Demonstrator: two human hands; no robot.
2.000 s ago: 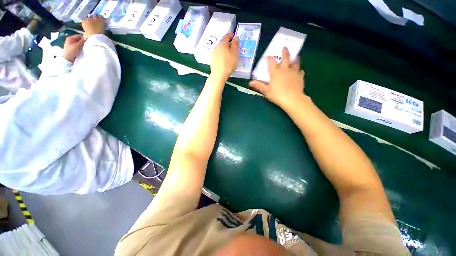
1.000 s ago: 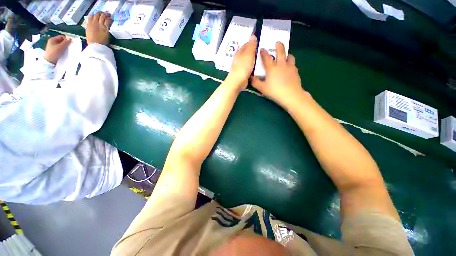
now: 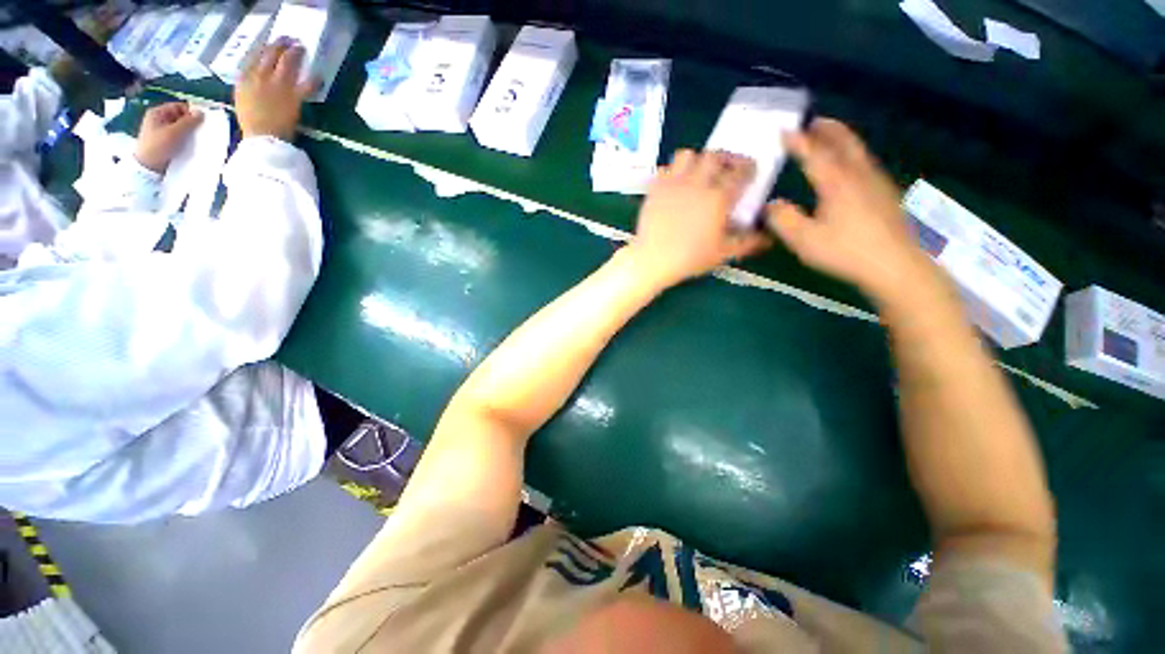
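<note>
A white carton (image 3: 763, 125) lies tilted on the dark green belt (image 3: 715, 77) in front of me, slightly blurred. My left hand (image 3: 696, 211) holds its near left end, which the fingers partly hide. My right hand (image 3: 846, 198) is at the carton's right side, blurred, with thumb and fingers apart; whether a fingertip touches the carton is unclear. An open box base with a pale blue and pink top (image 3: 630, 124) lies left of the carton, apart from it. Another white carton (image 3: 981, 265) lies right of my right hand.
More cartons (image 3: 525, 90) stand in a row to the left. One carton (image 3: 1119, 335) is at the far right. A neighbouring person in a white coat (image 3: 166, 319) works at left. White scraps (image 3: 947, 28) lie on the far ledge. The glossy bench (image 3: 613, 371) is under my forearms.
The two cartons under my hands are no longer side by side; one shows there now. Both hands have moved right, and my right hand has come away from the carton. The blue-topped base shows further right.
</note>
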